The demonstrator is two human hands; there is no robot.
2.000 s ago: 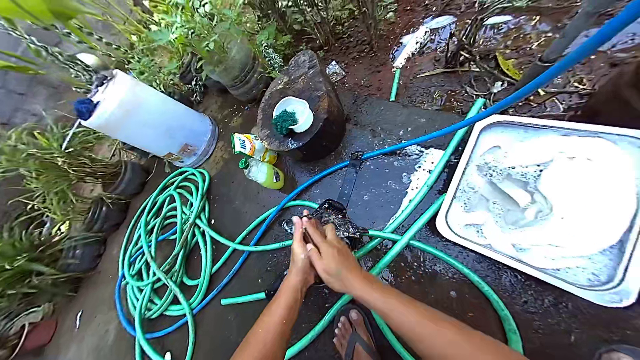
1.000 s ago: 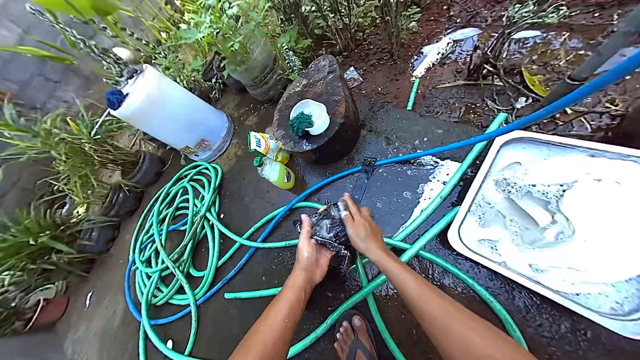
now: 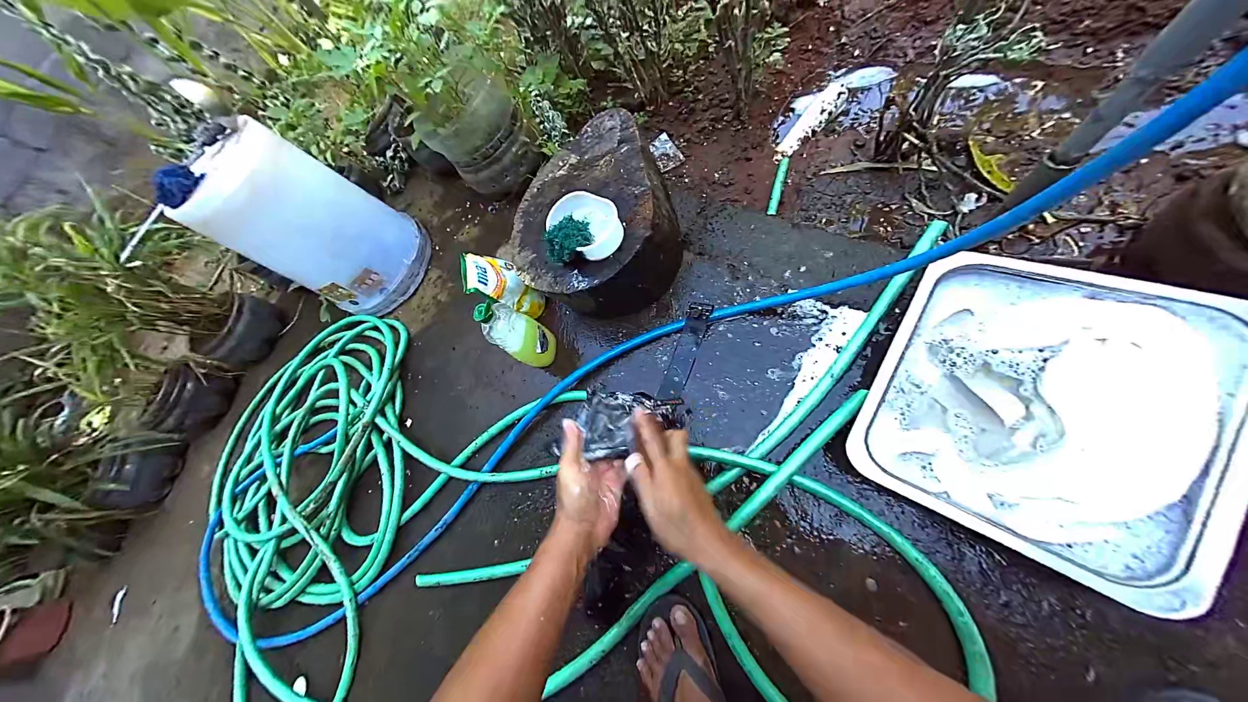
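Note:
Both of my hands meet at the middle of the head view, above the wet ground. My left hand (image 3: 589, 486) is turned palm inward with its fingers raised, beside a dark, wet, soapy item (image 3: 609, 424) that I cannot identify. My right hand (image 3: 671, 478) is blurred, its fingertips close against the left palm and near the item's right edge. Whether either hand grips the item cannot be told. Just beyond it a black strap (image 3: 685, 353) lies on a dark, wet slab.
A green hose (image 3: 390, 468) lies coiled at left, crossed by a blue hose (image 3: 624, 343). Bottles (image 3: 522, 336) stand near a wood stump (image 3: 639, 210) bearing a white dish (image 3: 597, 216) with green scouring material. A basin of suds (image 3: 882, 429) is at right; a white container (image 3: 302, 214) leans left.
Two seconds ago my palms were pressed together; one second ago my hands were apart around the dark item. Now they are close together again, at its near side.

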